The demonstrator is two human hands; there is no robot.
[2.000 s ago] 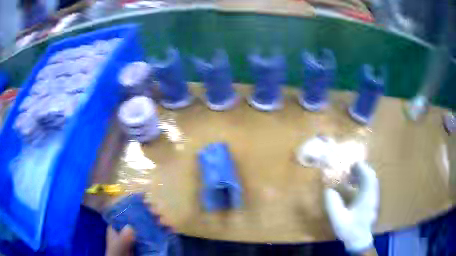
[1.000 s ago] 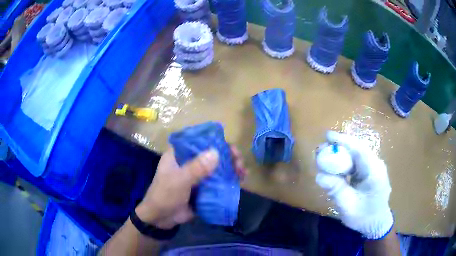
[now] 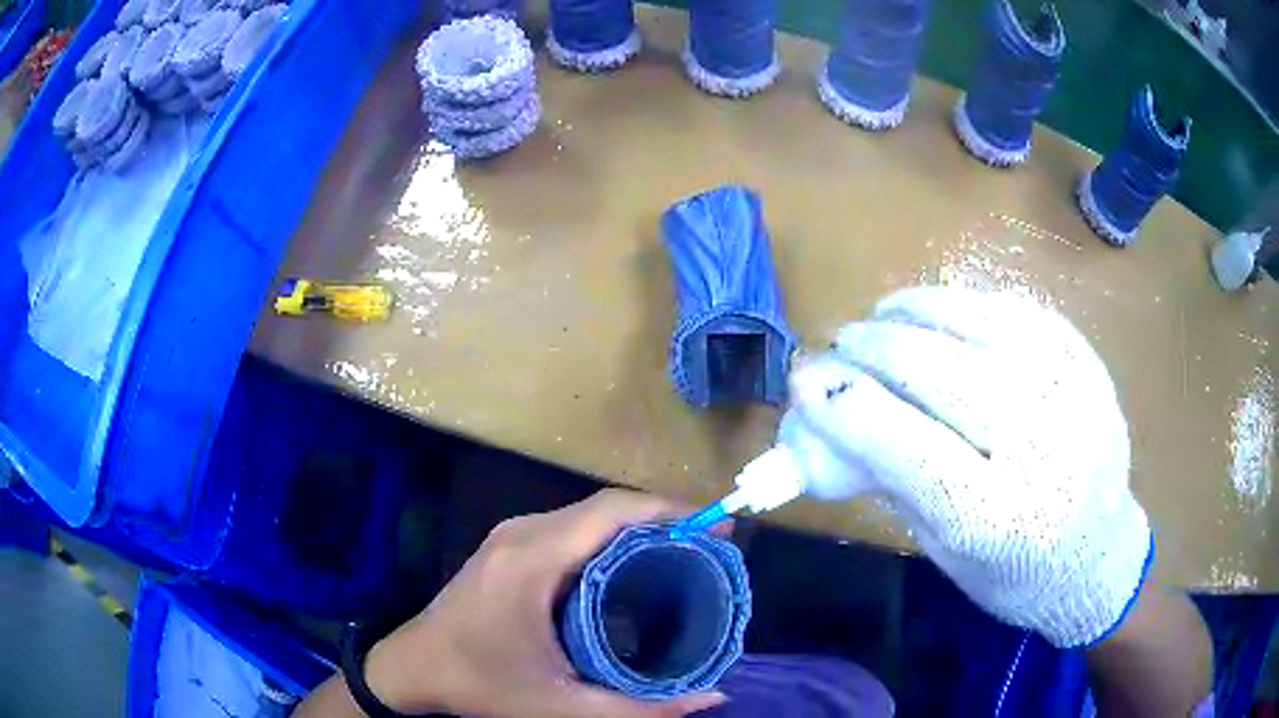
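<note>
My bare left hand point(image 3: 526, 617) is closed around a blue denim-look tube point(image 3: 586, 634) in front of the bench edge, with its round open end facing me. My right hand point(image 3: 968, 449), in a white knitted glove, grips a white glue bottle point(image 3: 769, 480), mostly hidden in the fingers. The bottle's thin blue tip touches or nearly touches the tube's upper rim. Another blue tube point(image 3: 727, 288) lies on the brown board, its notched end towards me.
Several tubes with pale ring trims stand along the back, one at right point(image 3: 1136, 171). Stacked rings point(image 3: 480, 87), a yellow tool point(image 3: 334, 300), a blue bin of rings point(image 3: 183, 337) at left, and a second white bottle point(image 3: 1237, 258) at far right.
My left hand has turned the tube so its round opening shows, lower in view. My right hand has moved left and down, bringing the bottle's blue tip to the tube rim. The view has shifted.
</note>
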